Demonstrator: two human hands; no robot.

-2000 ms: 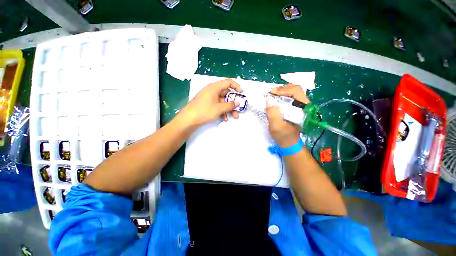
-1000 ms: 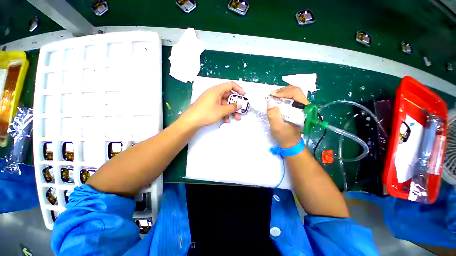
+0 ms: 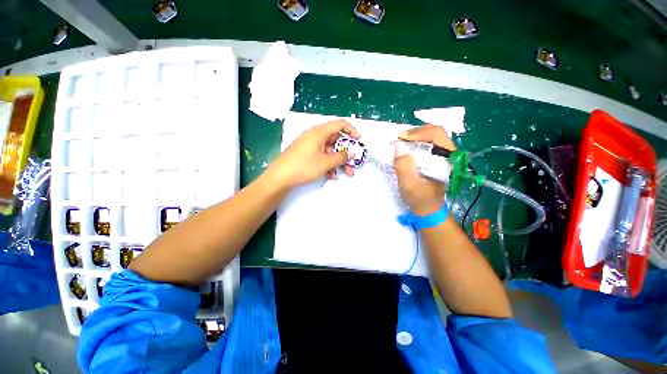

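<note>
My left hand holds a small electronic module in its fingertips above the white paper. My right hand holds a dispensing syringe like a pen, its front end pointing left toward the module. The syringe has a whitish label and a green adapter head at its rear, joined to clear air hose. The fine tip is too blurred to see whether it touches the module. A blue strap is round my right wrist.
A white blister tray on the left holds modules in its nearer pockets. Crumpled tissue lies beyond the paper. A red bin is on the right, a yellow bin far left. Modules lie on the green conveyor behind the pale rail.
The modules on the conveyor have moved to the right. My hands keep nearly the same pose, with the right hand and syringe shifted very slightly right.
</note>
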